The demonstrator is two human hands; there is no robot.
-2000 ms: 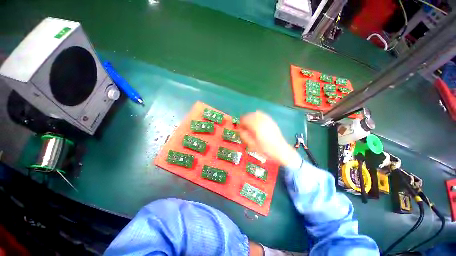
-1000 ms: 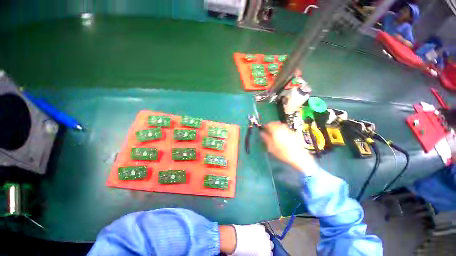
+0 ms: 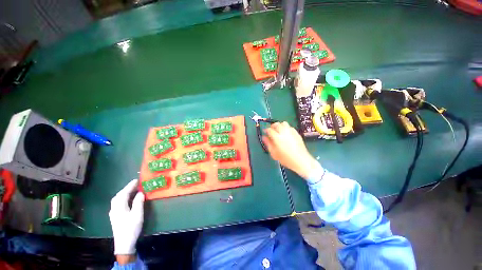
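An orange-red board tray [image 3: 204,169] lies on the green mat with several small green circuit boards [image 3: 194,156] in rows. My left hand [image 3: 127,217], in a white glove, is at the tray's lower left corner, fingertips at its edge; whether it grips the tray does not show. Diagonal cutters [image 3: 259,124] lie right of the tray, jaws pointing up and left, dark handles spread. My bare right hand [image 3: 288,149] is over the handles, fingers bent; its fingertips hide part of them, and a grip cannot be made out.
Grey box with round black front [image 3: 46,147], blue pen [image 3: 84,132] and solder spool [image 3: 58,209] are at left. A metal post [image 3: 289,39] rises beside a second board tray [image 3: 255,59]. At right are a tool tray with yellow ring [image 3: 332,120] and iron stands [image 3: 412,122] with black cables.
The view has swung and shifted. My left hand has moved from near my body to the tray's left corner. My right hand went from over the boards to beside the cutters, now over their handles.
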